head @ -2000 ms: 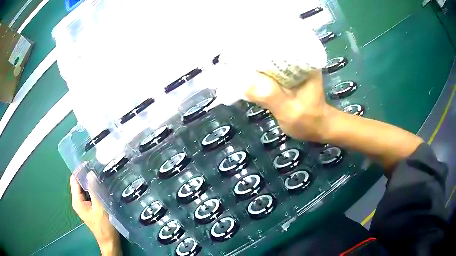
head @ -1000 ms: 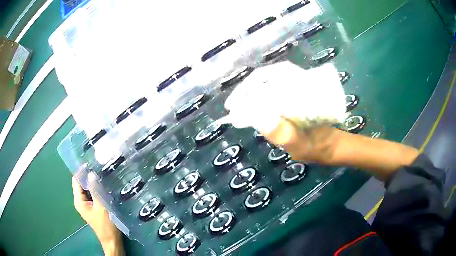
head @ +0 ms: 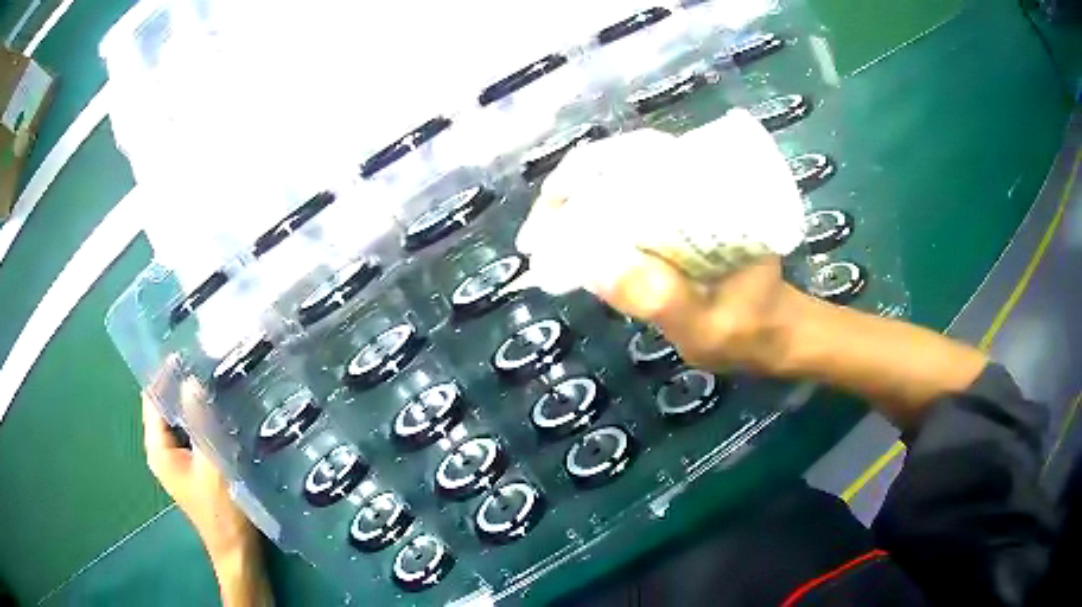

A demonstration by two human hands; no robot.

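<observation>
A clear plastic tray (head: 262, 513) holds rows of round black parts (head: 468, 464) with silvery rings. My right hand (head: 712, 314) is closed around a squeeze bottle (head: 682, 202), overexposed to white, with faint greenish-yellow print near my fingers. The bottle lies over the middle-right of the tray and hides some parts. Its narrow end points left, close to a black part; whether it touches cannot be told. My left hand (head: 196, 474) holds the tray's left edge, its fingertips partly seen through the plastic. A small dark thing shows by my left fingers, too unclear to name.
White glare (head: 320, 83) covers the far rows. The green bench top (head: 949, 142) has white stripes (head: 74, 285) at left. A brown cardboard box (head: 17, 113) with a white label is at the upper left edge. Grey floor with yellow lines is at right.
Since two seconds ago, the bottle has come nearer and shows more fully against the tray. In the last second it moved slightly up and left. The tray and left hand shifted slightly left in view.
</observation>
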